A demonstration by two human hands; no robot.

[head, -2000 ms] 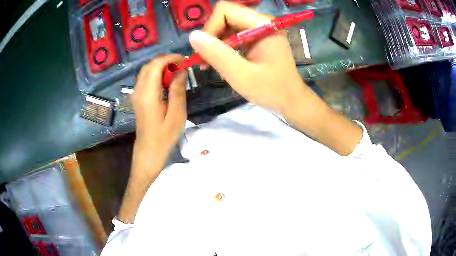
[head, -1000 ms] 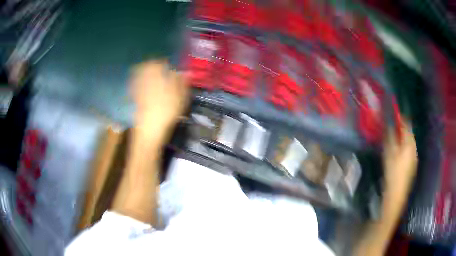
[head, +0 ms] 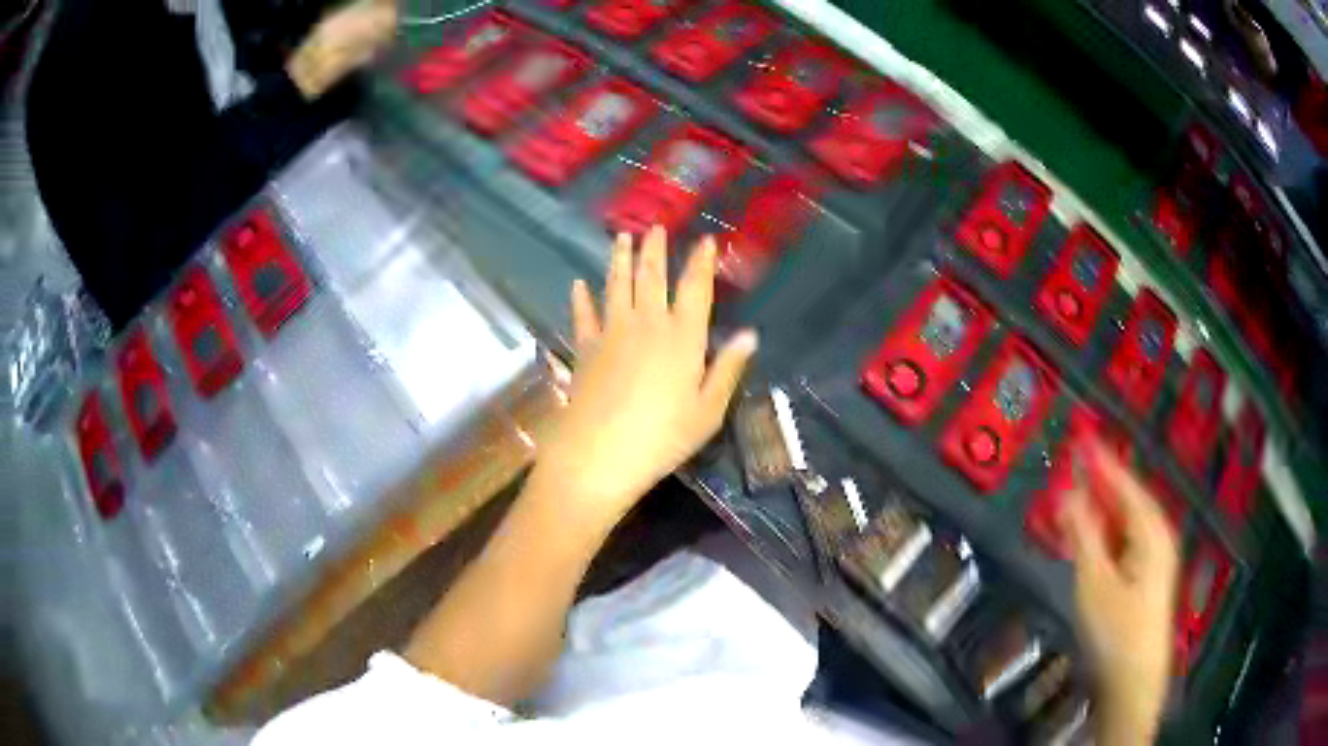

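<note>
A clear tray of red phones lies face down in front of me, with phone backs [head: 932,350] showing black rings. A second tray of red phones [head: 590,131] lies to its left, blurred. My left hand [head: 641,372] is at that tray's near edge, palm down, fingers spread, holding nothing. My right hand [head: 1129,561] is blurred over the near row of the right tray; a red shape lies at its fingers, and I cannot tell whether it is gripped. Several dark batteries with white strips [head: 886,551] lie along the bench edge.
A greyish tray [head: 364,423] partly filled with red phones stands at the left, beside an orange-brown edge [head: 379,561]. Another person's hand [head: 342,47] and dark sleeve are at the upper left. More red phones [head: 1260,313] show at the far right.
The view has turned left, bringing the second phone tray and the neighbour's hand into view. My hands have parted since the earliest frame, where they held a red pen-like stick; that stick is not clearly visible now.
</note>
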